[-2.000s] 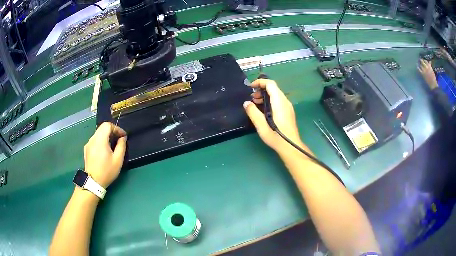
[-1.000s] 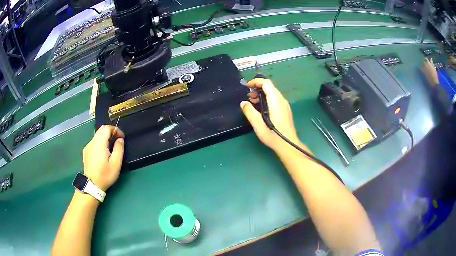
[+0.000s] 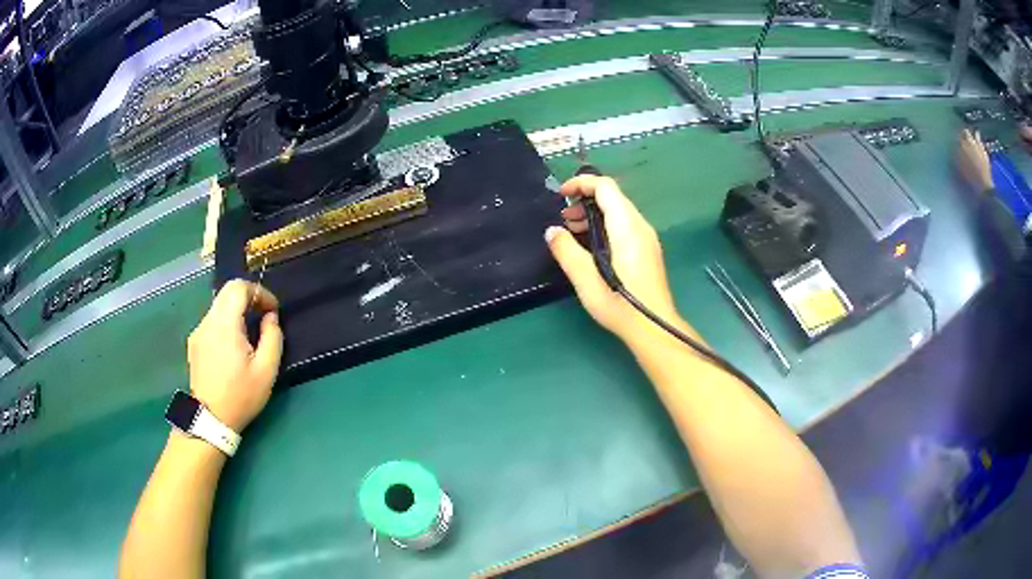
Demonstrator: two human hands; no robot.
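Note:
My right hand (image 3: 611,249) holds the soldering iron (image 3: 598,235) at the right edge of the black base plate (image 3: 453,243), its tip pointing up and away. My left hand (image 3: 235,339) is at the plate's left edge, thumb and forefinger pinched on a thin strand of solder wire (image 3: 263,271) that points up toward the brass-coloured bar's left end. The brass-coloured bar (image 3: 340,224) lies along the plate. No circuit board lies on the plate's bare front part. The green solder spool (image 3: 402,503) stands near the bench edge.
The black microscope stand (image 3: 303,136) rises behind the bar. At right are the soldering station (image 3: 860,204), iron holder (image 3: 772,221), sponge (image 3: 817,301) and tweezers (image 3: 750,319). Circuit board strips (image 3: 82,285) lie between metal rails. Stacked trays (image 3: 187,91) stand back left. Another person's hand (image 3: 973,161) is far right.
Circuit board strips along the rails have shifted leftward. The view has moved slightly since the oldest frame. Both my hands keep nearly the same pose.

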